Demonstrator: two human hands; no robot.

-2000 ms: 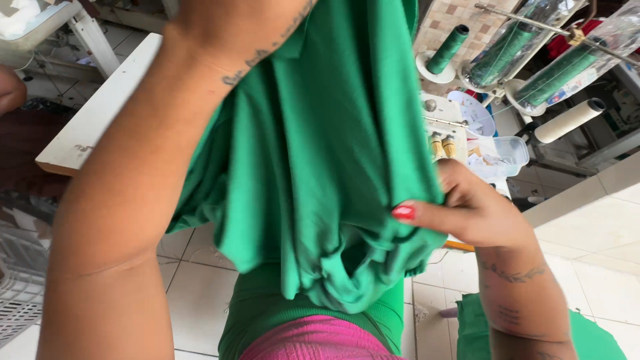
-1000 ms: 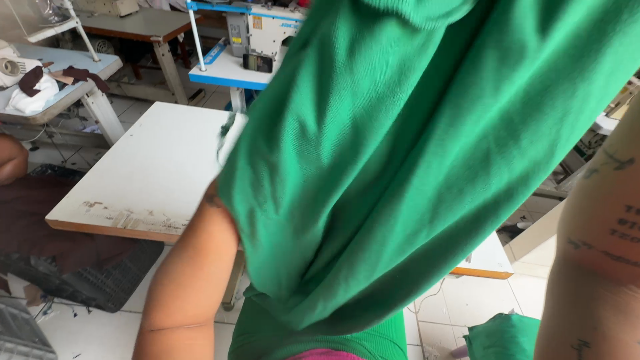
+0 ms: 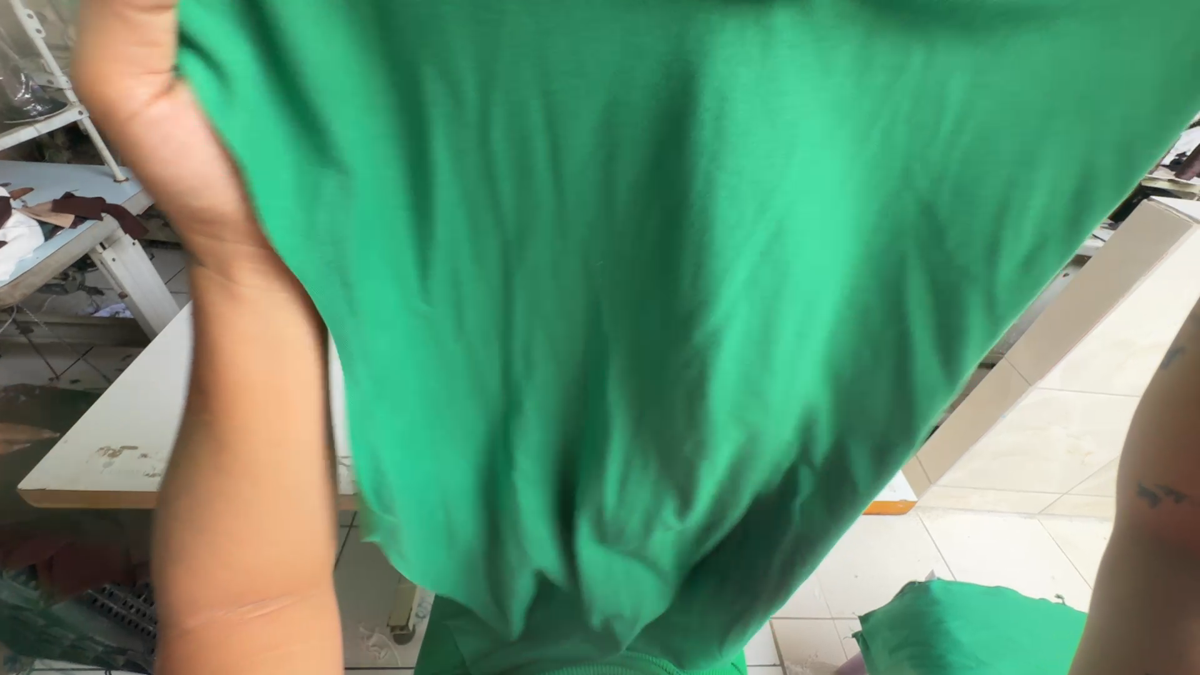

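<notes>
A large green knit fabric piece (image 3: 600,309) hangs spread before me and fills most of the view, its lower part draped in folds over my lap. My left hand (image 3: 131,47) is at the upper left, at the fabric's edge, with its fingertips cut off by the frame or behind the cloth. Of my right arm only the forearm shows at the right edge; my right hand is out of frame, and the fabric's upper right corner runs out of view on that side.
A white worktable (image 3: 112,441) with a worn edge stands behind the fabric. Another table (image 3: 66,216) with cloth scraps is at the upper left. More green cloth (image 3: 975,628) lies low on the right, near a tiled ledge (image 3: 1059,375). A dark crate (image 3: 112,609) is at the lower left.
The green fabric, bunched two seconds ago, is now lifted and spread wide. My left hand has come up to the upper left; my right hand has left the view.
</notes>
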